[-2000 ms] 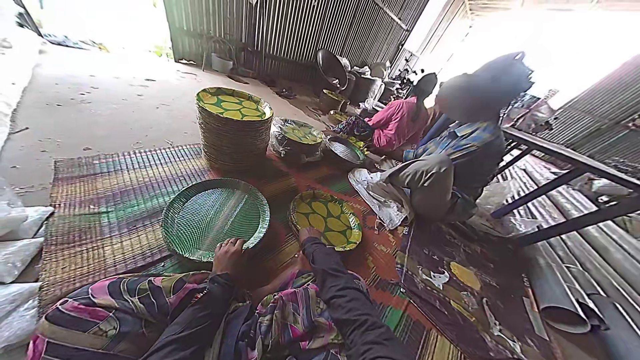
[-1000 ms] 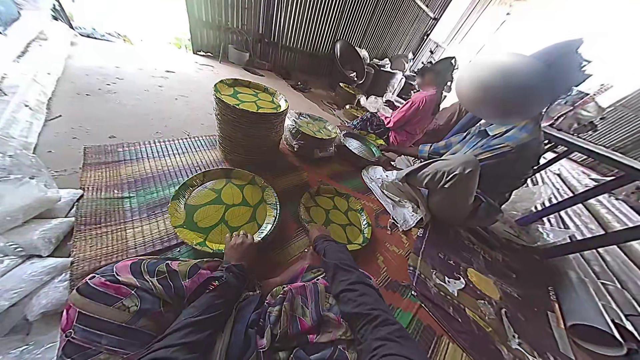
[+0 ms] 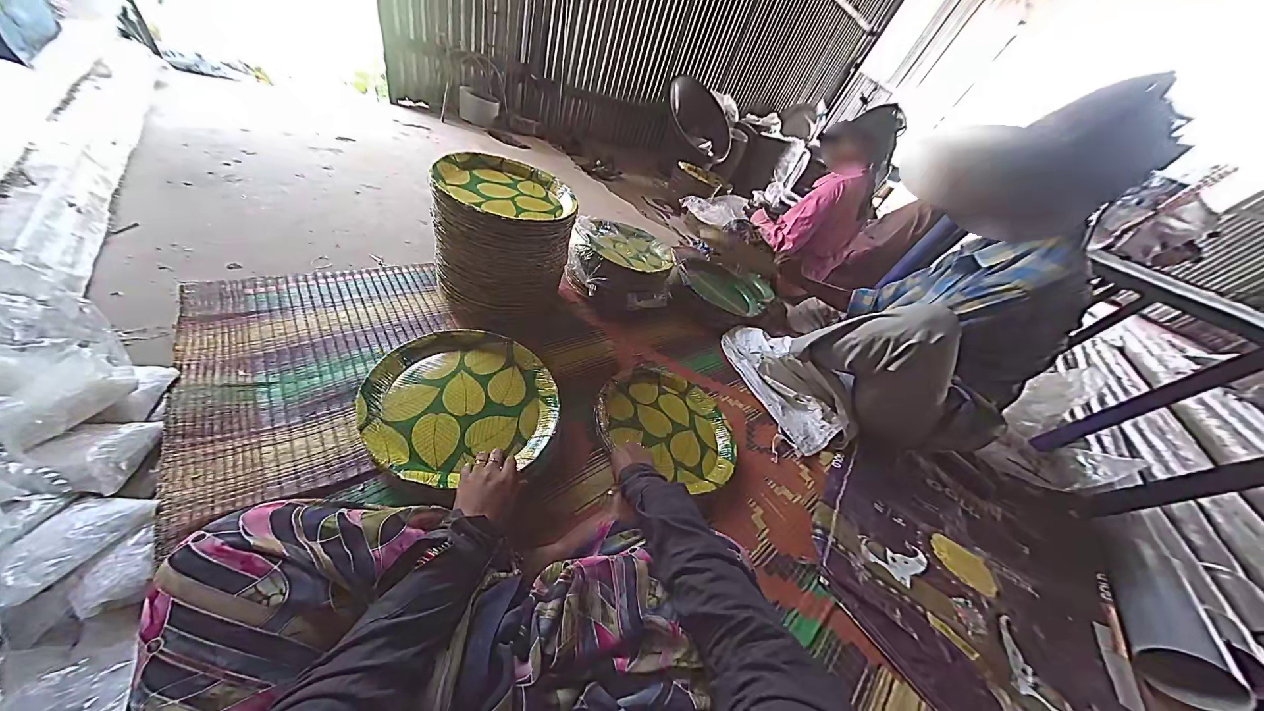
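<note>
My left hand [image 3: 488,486] rests on the near rim of a round plate with a yellow and green leaf pattern [image 3: 459,400]; whether it grips the rim I cannot tell. To the right, my right hand [image 3: 629,457] touches the near left edge of a similar leaf-patterned plate [image 3: 671,425], its fingers partly hidden. Both plates lie in front of my crossed legs. Behind them rises a tall stack of such plates [image 3: 502,247], with a shorter, plastic-wrapped stack [image 3: 624,259] beside it.
A woven mat [image 3: 296,365] lies under the plates. Clear plastic packets [image 3: 69,454] are piled at the left. Two people sit at the right, near a green plate [image 3: 726,288]. A metal-framed table [image 3: 1175,286] and large metal pipes [image 3: 1175,632] stand or lie beyond.
The plate at my left hand showed a plain green, shiny surface two seconds ago; it shows the leaf pattern now. Both hands have stayed near the plates' rims.
</note>
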